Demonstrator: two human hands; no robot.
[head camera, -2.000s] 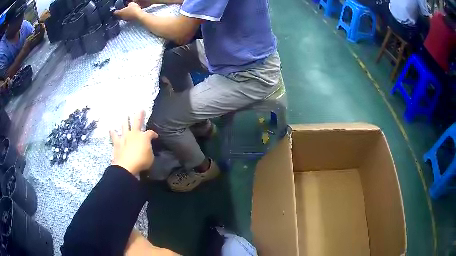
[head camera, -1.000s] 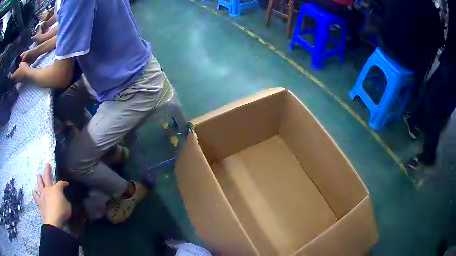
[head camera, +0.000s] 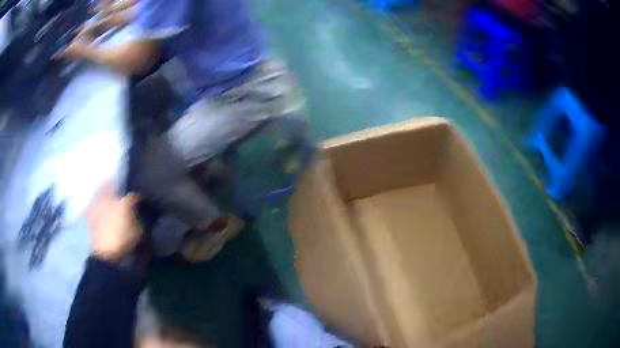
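The whole view is blurred by motion. My left hand (head camera: 114, 225), in a black sleeve, is over the near edge of the bubble-wrap-covered table (head camera: 88, 153). Its thumb stands apart from the fingers, and I see nothing in it. A loose heap of small dark parts (head camera: 42, 228) lies on the table to the left of the hand, not touching it. A blurred patch of bare skin shows beside my sleeve at the bottom edge, perhaps my right arm; no right hand can be made out.
A large open cardboard carton (head camera: 421, 251) stands on the green floor, its visible inside empty. A seated person (head camera: 211, 54) in a blue-purple shirt works at the table ahead. Blue stools (head camera: 564, 143) stand at the right beyond a yellow line.
The view swung right, then partly back left, so table and carton shifted left and then right. My left hand stays by the table edge, apart from the heap. The picture is now more blurred.
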